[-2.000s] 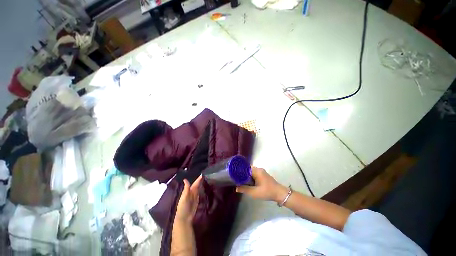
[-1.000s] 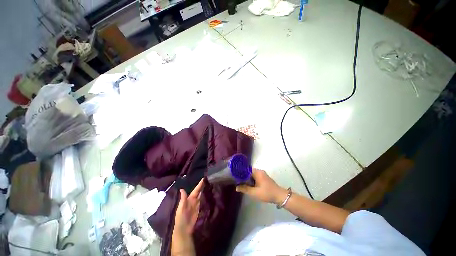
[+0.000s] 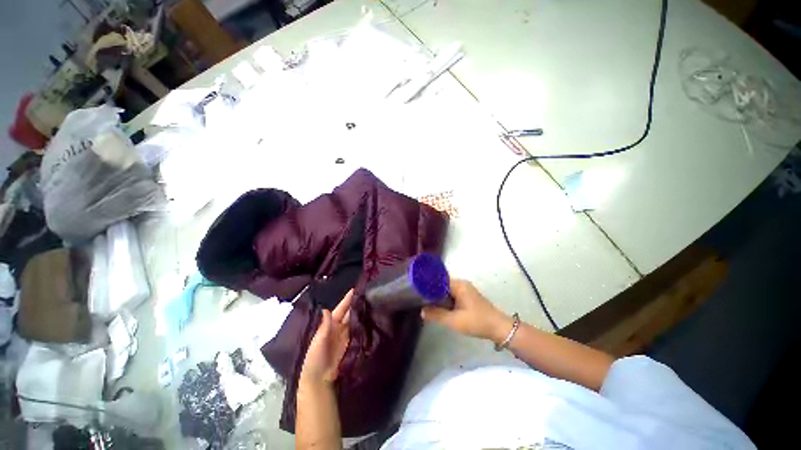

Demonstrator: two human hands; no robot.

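A shiny maroon quilted puffer jacket (image 3: 307,242) lies on the table in front of me, its black-lined hood (image 3: 230,237) towards the far left. My right hand (image 3: 470,312) grips the dark handle of a hair dryer (image 3: 393,290) with a grey barrel and purple rear ring. The barrel points left over the jacket's front opening. My left hand (image 3: 328,344) lies on the jacket beside the black strip of the opening, fingers extended near the barrel's front end. Whether its fingertips pinch any fabric is hard to tell.
A black cord (image 3: 503,230) curves over the pale table (image 3: 562,272) at the right. An orange dotted sheet (image 3: 441,204) lies beside the jacket. A grey carrier bag (image 3: 101,185), white plastic and speckled scraps (image 3: 206,400) lie at the left. Clear tangled strips (image 3: 742,92) lie far right.
The view has tilted down, so the table's far end has left the frame. The dryer is still over the jacket's opening, in my right hand, with its barrel angled slightly differently.
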